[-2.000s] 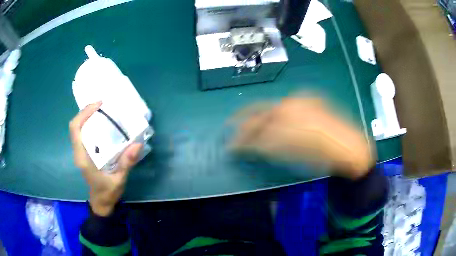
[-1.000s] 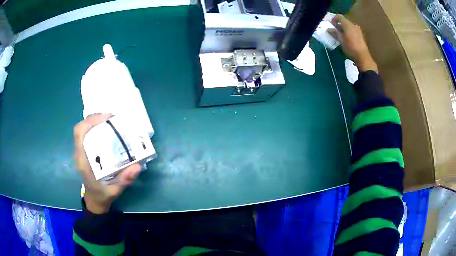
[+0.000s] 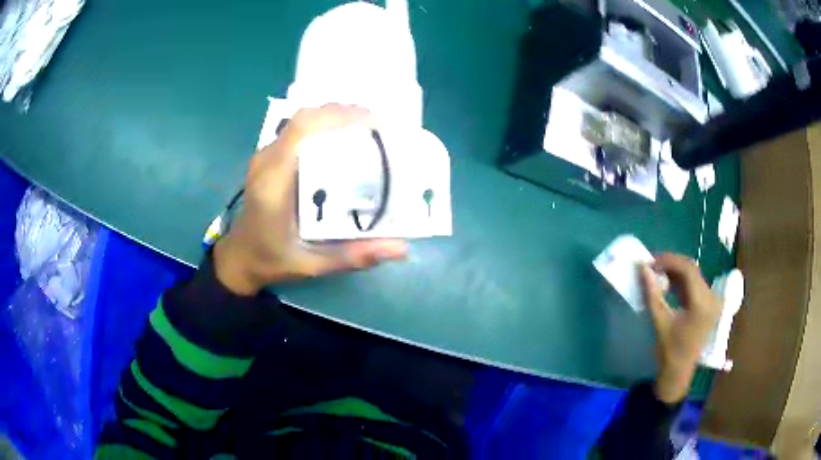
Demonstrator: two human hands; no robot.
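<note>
My left hand (image 3: 279,193) grips a white camera body (image 3: 360,63) with its square bracket base plate (image 3: 347,184) facing me. The plate has keyhole slots, and a black tail cable (image 3: 385,171) loops across it. A small connector end with yellow and blue shows by my left wrist. My right hand (image 3: 681,310) holds a small flat white cover plate (image 3: 623,269) by its edge, low over the bench and well to the right of the camera body.
The screw feeder (image 3: 599,117) stands at the back right, with the thick black screwdriver (image 3: 756,112) beside it. A white bracket (image 3: 722,314) lies past my right hand, near a brown cardboard box (image 3: 774,296). Clear bags (image 3: 54,252) sit in a blue bin at left.
The view has turned. My left hand has brought the camera body to the centre, base plate facing me. My right hand has come back from the far right with a flat white piece.
</note>
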